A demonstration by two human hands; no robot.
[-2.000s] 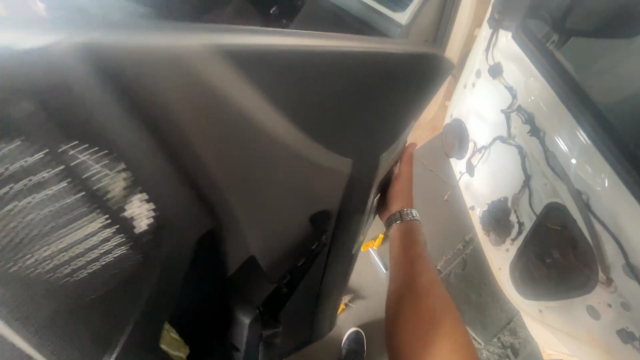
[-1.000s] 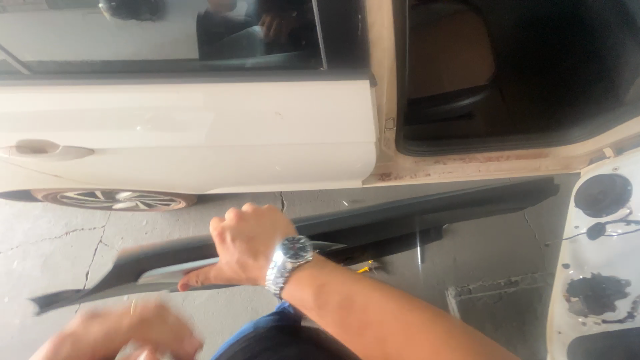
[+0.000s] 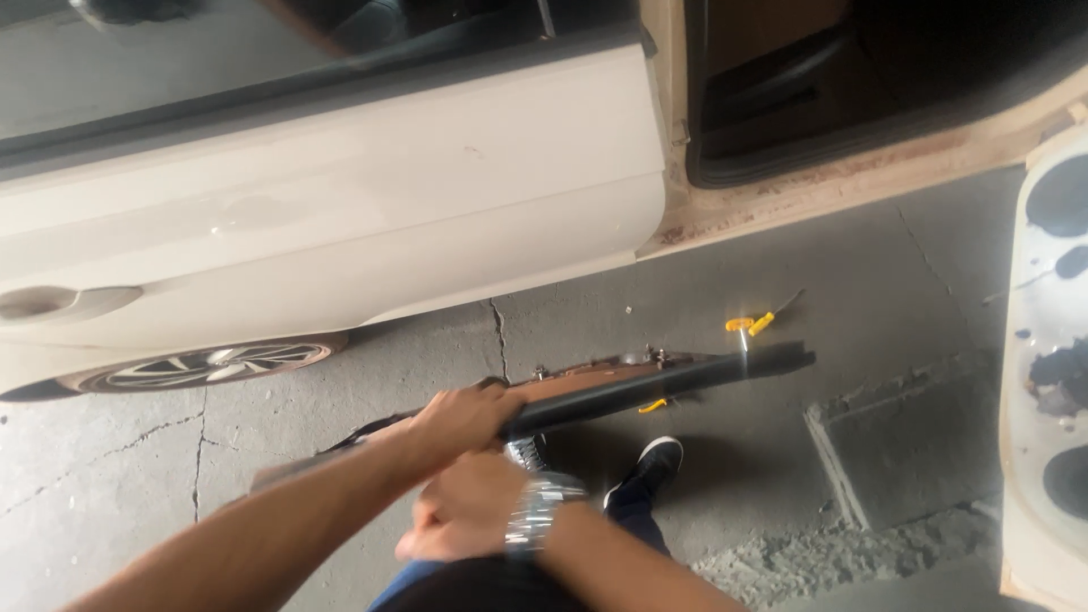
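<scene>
A dark car door trim panel [image 3: 629, 393] is seen nearly edge-on above the floor, its brown backing and metal clips showing along one side. My left hand [image 3: 467, 416] reaches in from the lower left and grips the panel near its middle. My right hand [image 3: 472, 506], blurred and with a metal-band watch at the wrist, is just below my left hand, close to my body. Its fingers look curled, but whether they touch the panel cannot be seen. Beyond the panel's right end lie a yellow T-handle tool [image 3: 739, 325] and a yellow-handled screwdriver [image 3: 762, 324].
A white car door [image 3: 408, 195] spans the upper left, above a wheel [image 3: 221, 364]. At the upper right is an open door frame [image 3: 816, 200]. A stripped white door [image 3: 1020, 391] stands at the right edge. Another yellow-handled item [image 3: 653, 406] lies beside the panel. The concrete floor [image 3: 340, 408] is cracked.
The panel, broadside at first, has turned edge-on. My right hand has left the panel's upper edge and come back toward my body. My left hand, loose a second ago, now grips the panel.
</scene>
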